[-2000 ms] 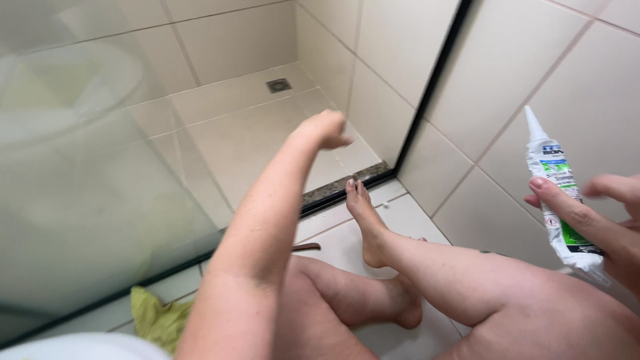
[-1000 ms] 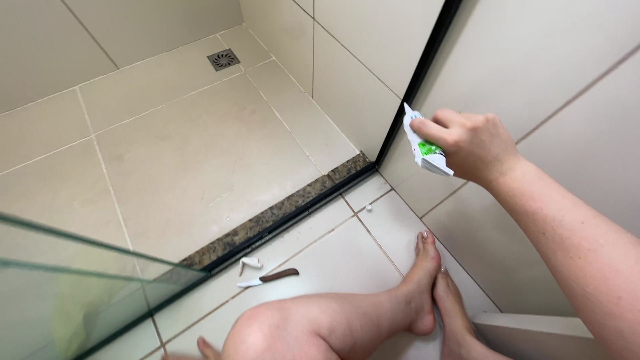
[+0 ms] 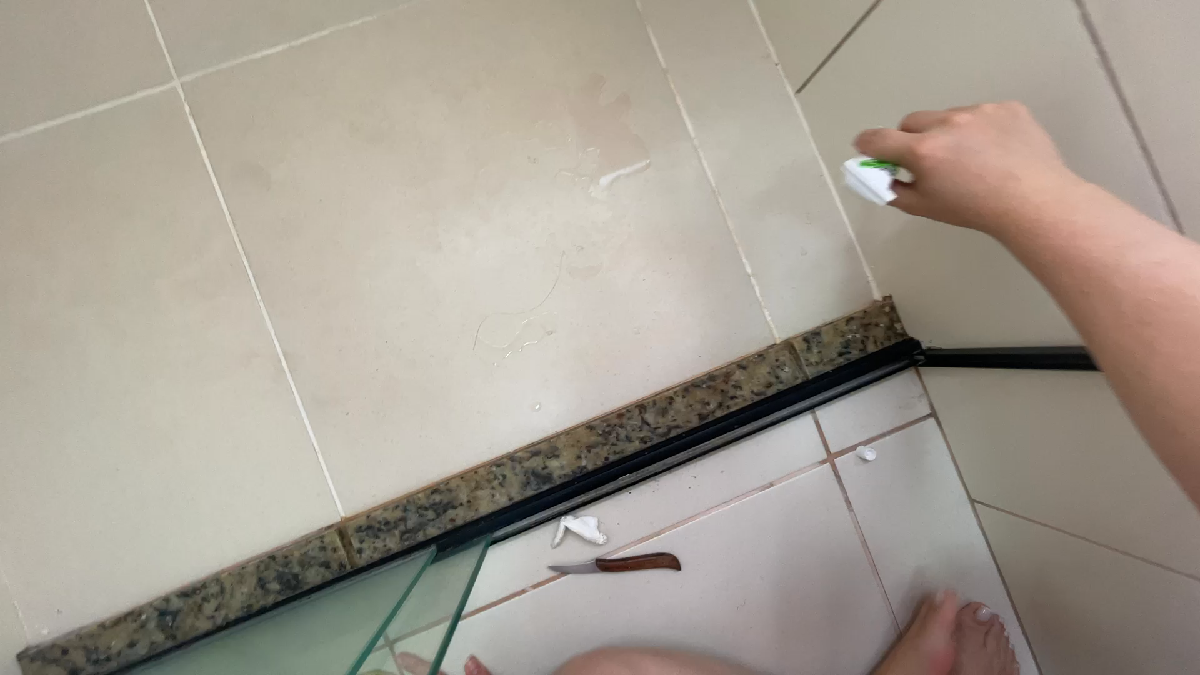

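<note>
My right hand (image 3: 975,164) grips a crumpled white and green squeeze tube (image 3: 872,179) over the beige tiled shower floor, beside the wall; its nozzle cannot be made out. At the bottom edge, pinkish tips that may be fingers of my left hand or toes show near the glass. A small knife with a wooden handle (image 3: 639,562) lies on the white floor tiles, with a crumpled white scrap (image 3: 581,530) just above it. A small white cap-like piece (image 3: 865,454) rests on the tiles farther right. A white smear (image 3: 623,173) marks the shower floor.
A granite sill (image 3: 581,445) and a black metal track (image 3: 694,436) cross between the two floors. Glass door panels (image 3: 412,609) stand at lower left. A black upright frame (image 3: 1008,358) meets the track at the tiled wall. Bare feet (image 3: 956,637) are at lower right.
My right hand, with the tube, has moved from beside the black upright frame to over the shower floor. Two seconds ago the tube was held upright at the right, nozzle up. The view has shifted considerably.
</note>
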